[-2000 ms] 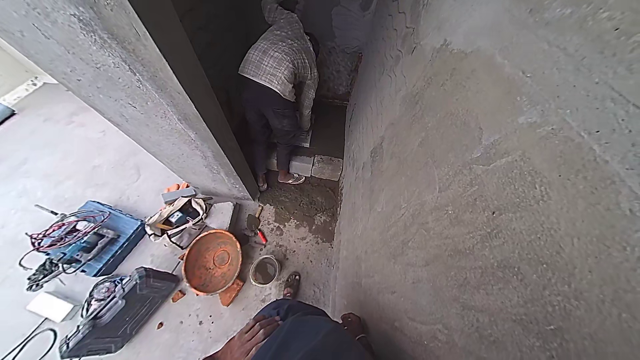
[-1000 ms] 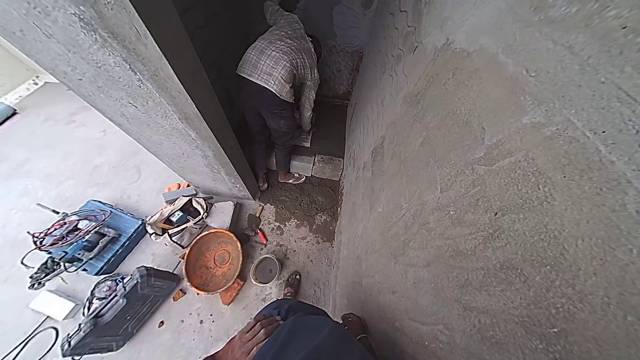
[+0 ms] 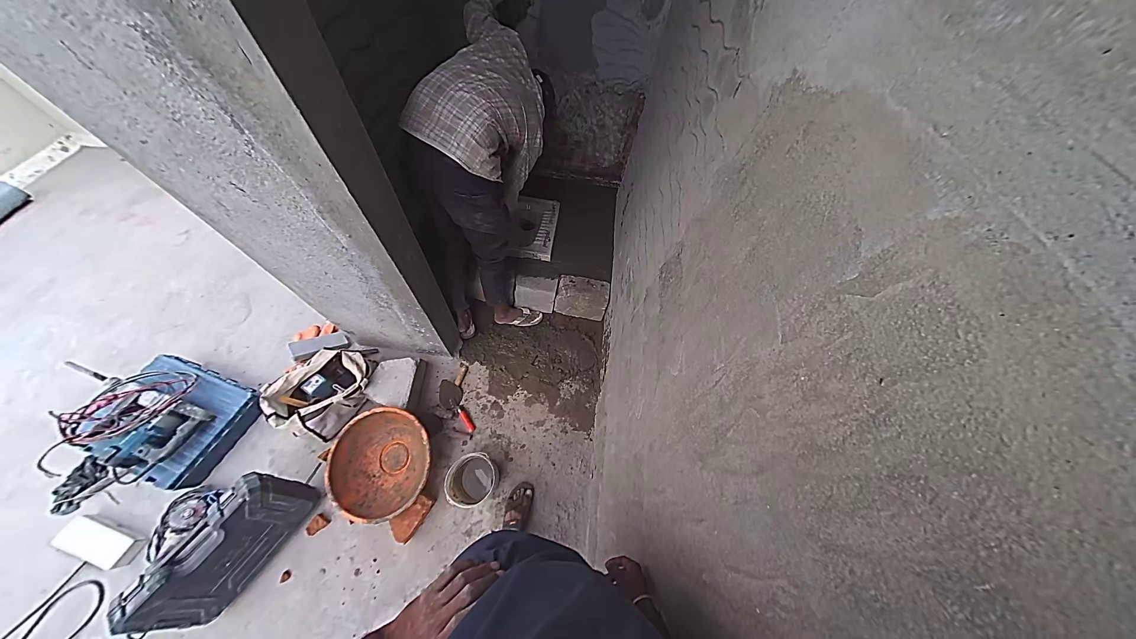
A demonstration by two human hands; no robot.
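Note:
My left hand (image 3: 454,596) rests on my dark-clothed leg at the bottom, fingers slightly spread and holding nothing visible. On the other side of the leg, near the plastered wall, is my right hand (image 3: 628,577), with its fingers curled; whether it holds anything cannot be told. Beyond my sandaled foot (image 3: 519,506) stands a bucket (image 3: 471,480) with greyish contents. An orange-brown mortar pan (image 3: 378,464) lies to its left. Above the bucket, a trowel (image 3: 450,394) with a wooden handle lies near a red-handled tool (image 3: 466,420).
A person in a checked shirt (image 3: 470,106) bends over a squat toilet pan (image 3: 540,229) behind blocks (image 3: 581,297). A plastered wall (image 3: 799,355) rises right, a concrete column (image 3: 266,160) left. A tool bag (image 3: 311,390), blue case (image 3: 209,444) and black case (image 3: 231,550) lie left.
The co-worker's upper body and arm have shifted slightly, and more of the squat toilet pan shows beside them. My hands stay in place.

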